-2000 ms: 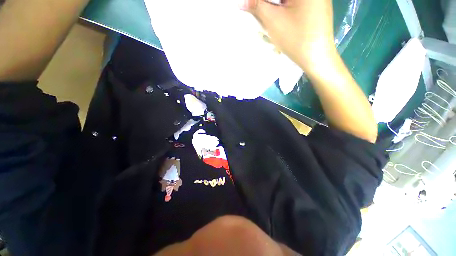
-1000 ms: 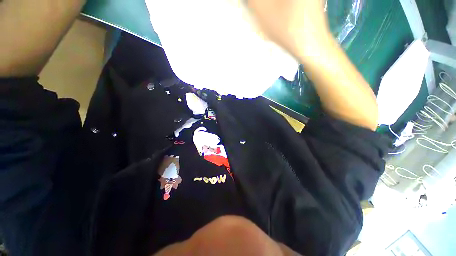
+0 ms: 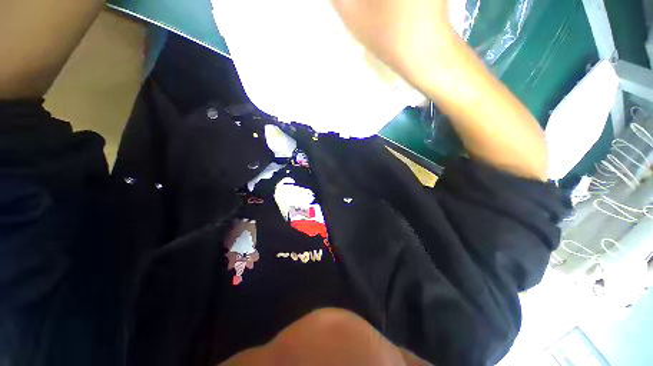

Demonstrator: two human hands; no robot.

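A white, overexposed plastic housing (image 3: 301, 68) lies at the bench's front edge, cut off by the top of the picture. My right hand (image 3: 390, 25) is over its right part, partly cut off by the top edge; its fingers are out of the picture or lost in glare. Whether it holds a cloth cannot be told. My left forearm shows at the upper left, but my left hand is beyond the top edge.
The green bench mat (image 3: 551, 53) carries a clear plastic bag (image 3: 505, 32) behind my right forearm. A second white housing (image 3: 583, 121) stands at the right by a pale metal rail (image 3: 601, 28). Thin white coiled cables (image 3: 621, 171) hang at the far right.
My right hand has moved slightly up and left over the housing. A small white flap at the housing's right edge no longer shows apart. My left forearm has shifted slightly up and left.
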